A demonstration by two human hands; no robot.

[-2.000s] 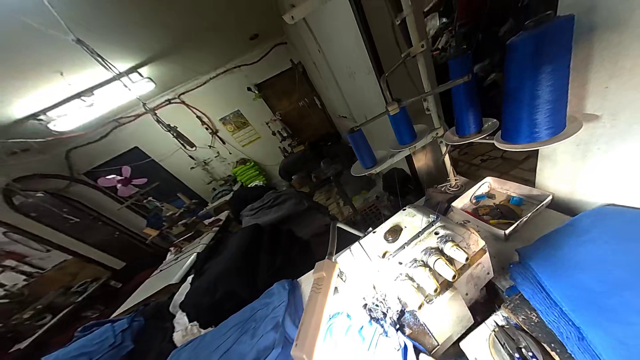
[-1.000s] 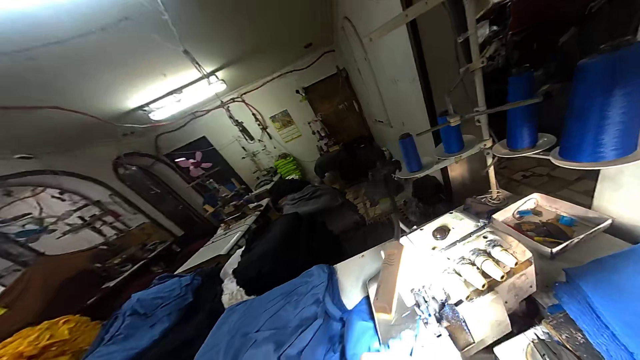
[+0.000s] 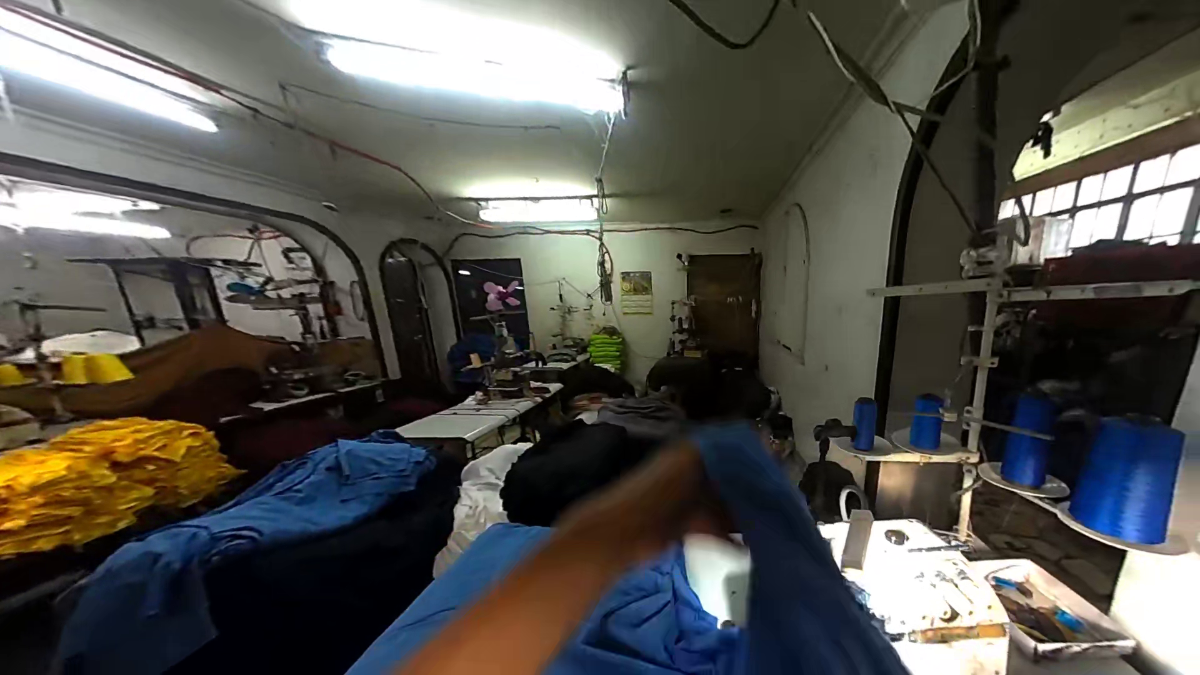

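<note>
My left hand [image 3: 661,492], blurred by motion, is raised at lower centre, with its forearm rising from the bottom edge. It grips a piece of blue cloth [image 3: 773,534] that hangs down to the right of the hand. More blue cloth [image 3: 647,600] lies bunched beneath and behind the forearm. Just right of the hanging piece stands a white sewing machine [image 3: 928,581], brightly lit, its lower left side covered by the cloth. My right hand does not show.
Blue thread cones [image 3: 1125,483] sit on a stand [image 3: 975,412] at the right. A tray [image 3: 1120,642] of small items is beside the machine. At left are a yellow cloth pile [image 3: 103,478] and draped blue cloth [image 3: 309,497]. Black cloth [image 3: 562,469] is heaped ahead.
My left hand and forearm have come into view, with a raised piece of blue cloth. The view has turned left and levelled, bringing in the yellow pile more fully.
</note>
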